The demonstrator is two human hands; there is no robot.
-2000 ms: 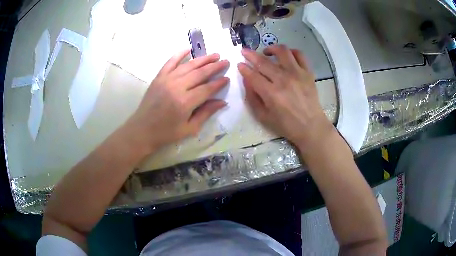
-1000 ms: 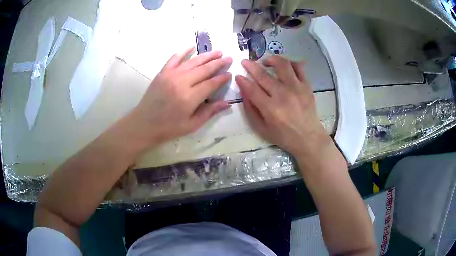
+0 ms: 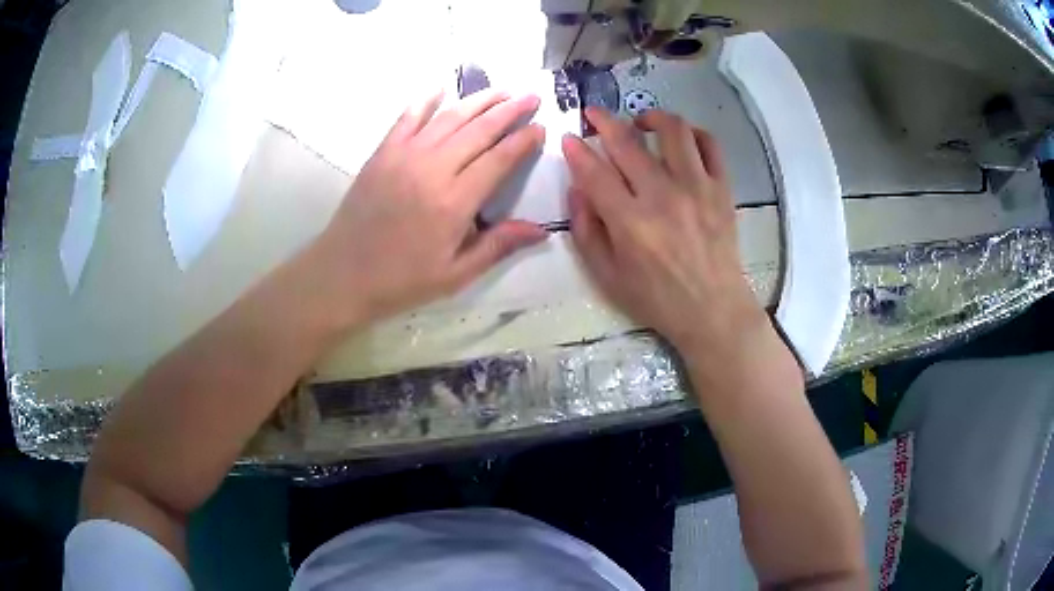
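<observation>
A white collar piece [image 3: 559, 125], washed out by the lamp, lies at the presser foot [image 3: 566, 88]. Only a small part of it shows between my fingertips. My left hand [image 3: 433, 196] lies flat, palm down, left of the foot, its fingertips pressing at the piece, thumb spread towards me. My right hand [image 3: 653, 214] lies palm down just right of it, index and middle fingertips at the piece's edge close below the foot. The needle tip cannot be made out. Stacked white collar pieces [image 3: 809, 196] form an arc right of my right hand.
A glaring pile of white cut pieces [image 3: 214, 173] lies left of the needle. Crossed white strips [image 3: 90, 156] lie far left. The machine head [image 3: 913, 69] stands top right. Plastic film wraps the table's front edge [image 3: 462, 398]. A pale board with red lettering [image 3: 722, 543] is low right.
The view shifted from the first frame. The white piece that showed between my palms has moved up towards the needle, and bare bed shows there. My right fingertips have moved slightly up beside the foot.
</observation>
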